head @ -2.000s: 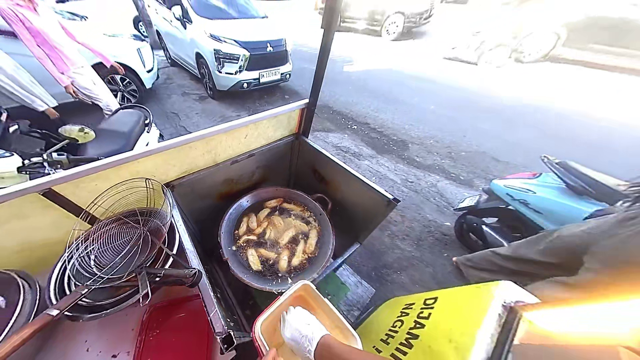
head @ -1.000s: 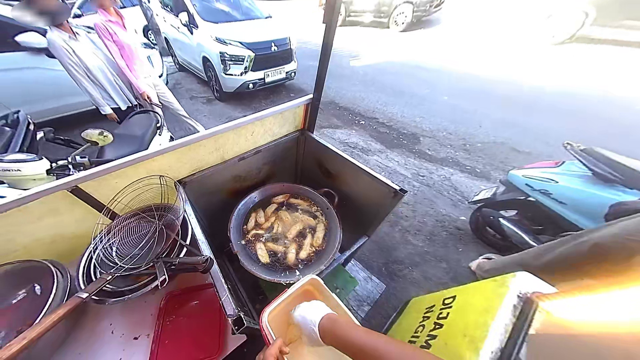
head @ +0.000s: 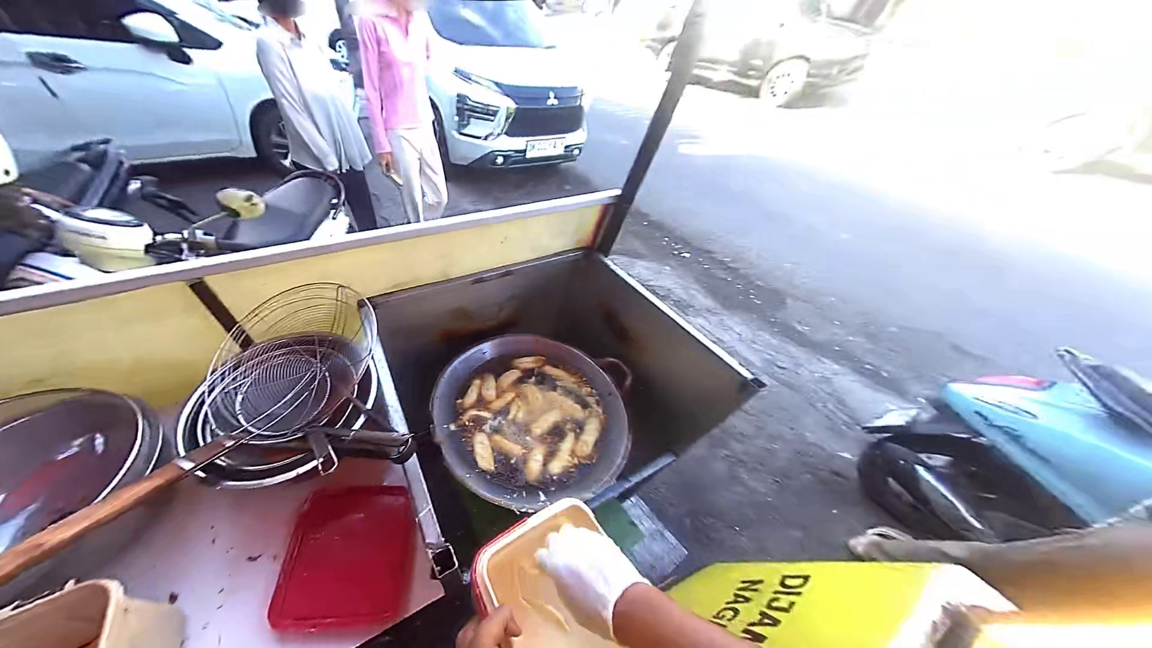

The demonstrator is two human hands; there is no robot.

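Observation:
My right hand (head: 589,576), in a white glove, is in a rectangular tub of pale batter (head: 526,585); its fingertips are partly hidden, and whether it holds anything does not show. My left hand (head: 490,628) grips the tub's near left rim at the bottom edge of the view. Just beyond the tub, a dark wok (head: 531,499) holds bubbling oil with several golden battered pieces (head: 549,421) frying in it. The wok sits inside a metal-walled recess of the stall.
Wire skimmers (head: 288,387) with a wooden handle lie over pans left of the wok. Near them are a red plastic lid (head: 342,558) and a round lidded pan (head: 67,459). A yellow panel (head: 810,603) stands right. Two people, scooters and cars are beyond.
The gloved right hand stays at the tub. The two people beyond the stall have moved right in the view, which has itself shifted somewhat.

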